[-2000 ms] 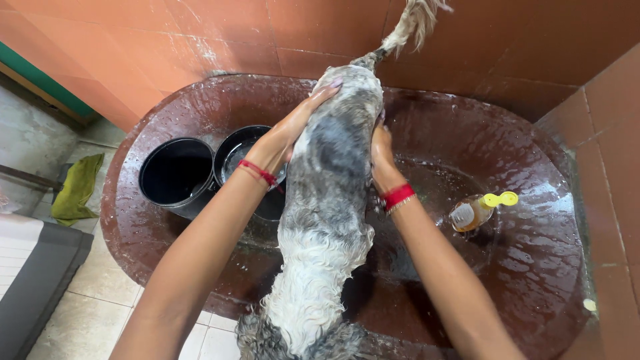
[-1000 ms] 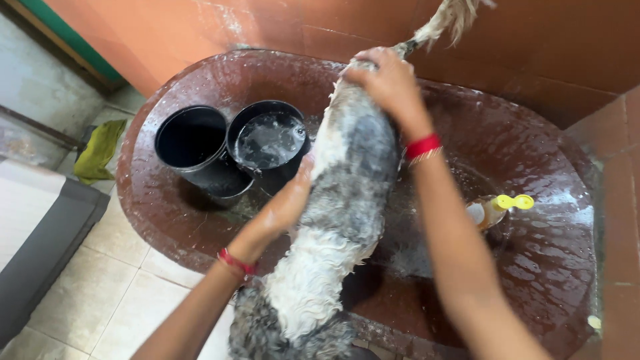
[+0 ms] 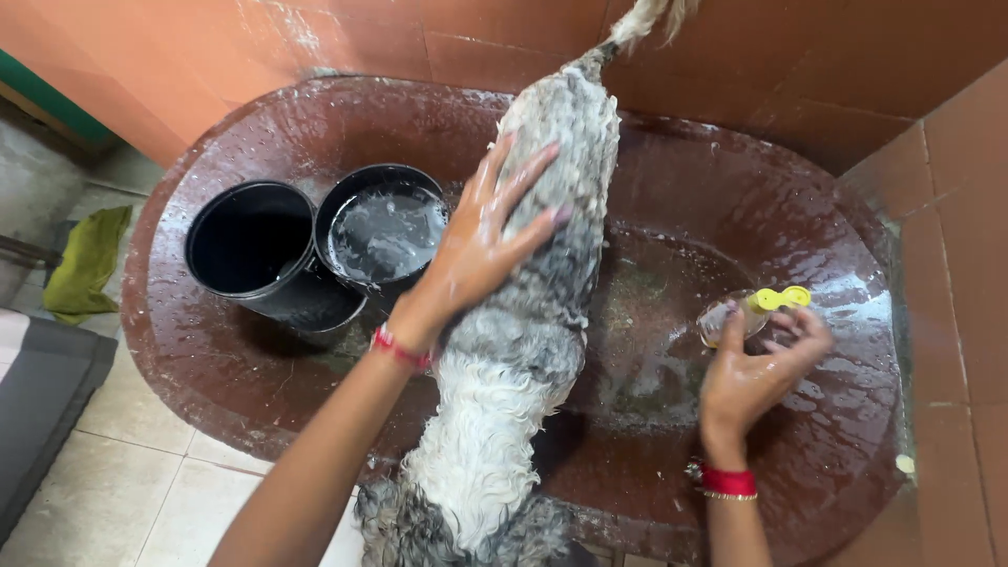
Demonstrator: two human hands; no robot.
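A wet grey and white dog (image 3: 543, 260), its fur streaked with lather, stands in a brown oval tub (image 3: 669, 189), tail toward the wall and head at the bottom edge. My left hand (image 3: 480, 236) lies on its back with the fingers spread. Over on the right, my right hand (image 3: 760, 362) is at a clear plastic bottle (image 3: 720, 319) with a yellow flip-top cap (image 3: 780, 298) standing open. The thumb and fingers are on either side of the bottle; whether they grip it cannot be told.
Inside the tub at left stand a dark black bucket (image 3: 252, 244) and a second black bucket (image 3: 386, 228) holding soapy water. Tiled walls (image 3: 504, 47) border the tub behind and at right. A yellow-green cloth (image 3: 87, 264) and a grey-edged object (image 3: 47, 402) are at far left.
My right hand has left the dog's rump and moved right to the bottle. My left hand has moved from the dog's side onto its back.
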